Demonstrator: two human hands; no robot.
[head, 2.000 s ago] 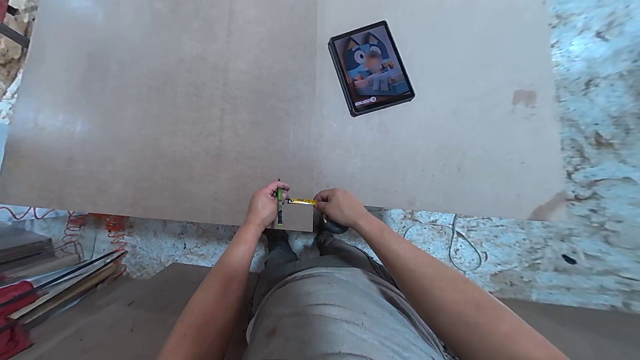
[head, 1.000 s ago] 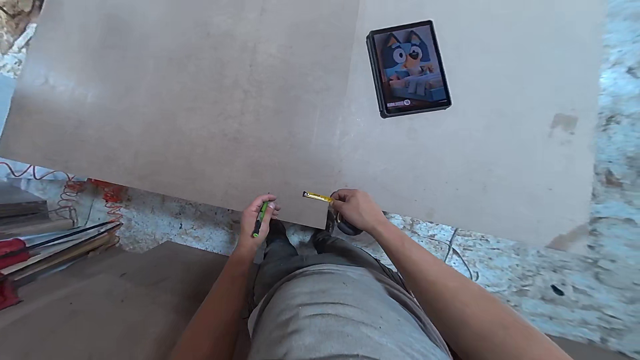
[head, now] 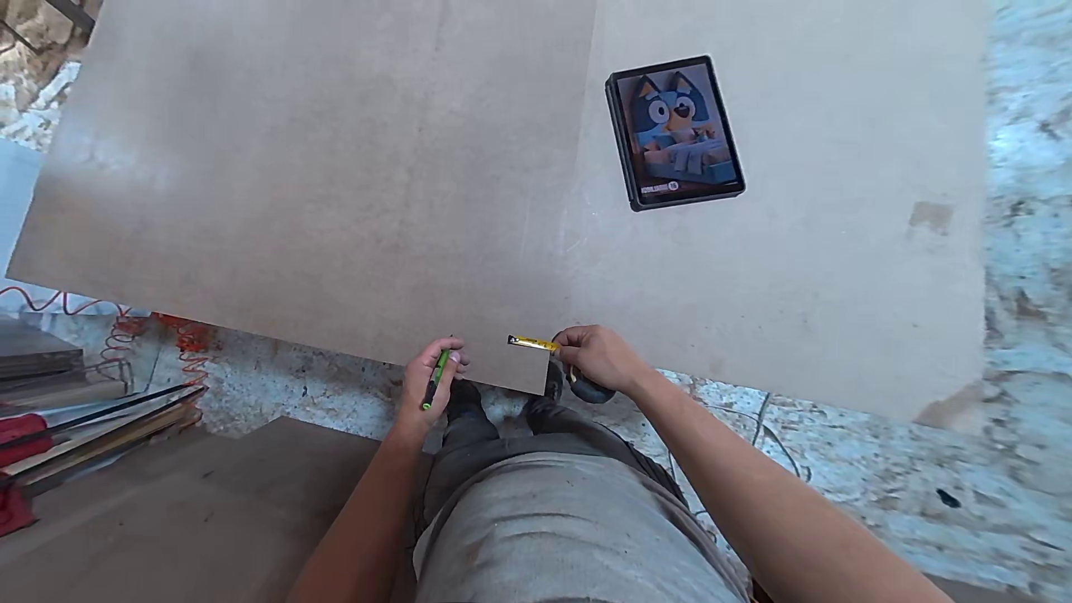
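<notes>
My left hand (head: 431, 377) holds a green and black pen or marker (head: 435, 378) at the near edge of a large brown board (head: 335, 209). To its right, my right hand (head: 595, 356) grips a tape measure, its dark case (head: 590, 388) hanging below the fingers. A short length of yellow tape blade (head: 533, 343) sticks out leftward over the board, close to the board's near corner; whether it touches the surface I cannot tell. Farther off on a second, lighter board (head: 796, 276) lies a dark-framed tablet or stack of panels (head: 676, 132) with a cartoon dog picture.
Red coiled hoses (head: 194, 343) hang below the board's near left edge. Stacked boards and strips (head: 109, 435) lie at the lower left, beside another brown sheet (head: 293, 461). A thin cable (head: 766, 423) runs over the stained white floor (head: 896, 494) at the right.
Two seconds ago both hands were close together at the board's near corner, the tape blade reaching toward my left hand. Now my left hand is farther from the blade's end. The view has shifted.
</notes>
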